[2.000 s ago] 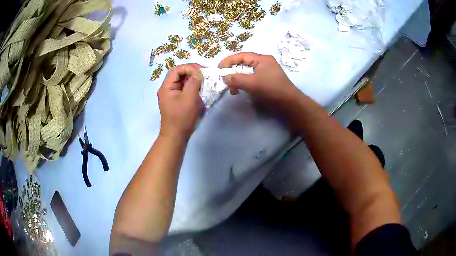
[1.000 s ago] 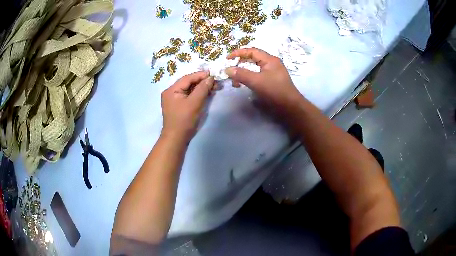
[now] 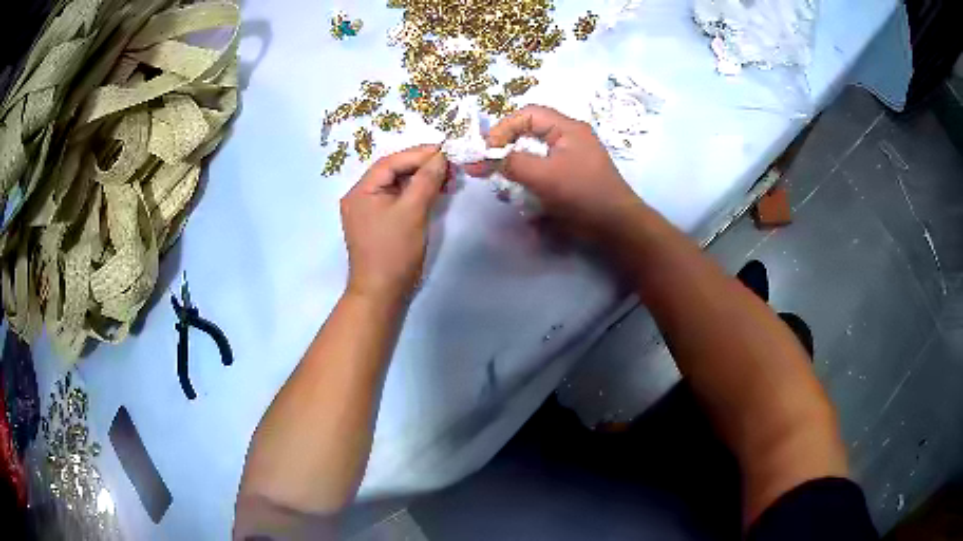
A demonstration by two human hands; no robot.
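Observation:
My left hand (image 3: 393,217) and my right hand (image 3: 565,169) are close together over the near edge of the gold heap. Both hold a crumpled white wrapping (image 3: 465,151) between fingertips and thumbs. More white shows in my right fingers. Whether a metal piece is inside the wrapping cannot be told. The heap of gold ornaments (image 3: 475,42) lies just beyond the hands, with several loose ones to its left. An ornament with a turquoise spot (image 3: 345,25) lies apart at the upper left of the heap.
White scraps (image 3: 625,111) lie right of the heap, and a clear plastic bag (image 3: 755,42) farther right. Beige woven strips (image 3: 116,159) fill the upper left. Black-handled pliers (image 3: 194,333), a smartphone (image 3: 139,463) and a second metal heap (image 3: 72,449) lie at left. Grey floor shows at right.
The white wrapping was spread wide between my hands and is now smaller and bunched. My left fingertips have moved slightly right. The heap and tools look unmoved.

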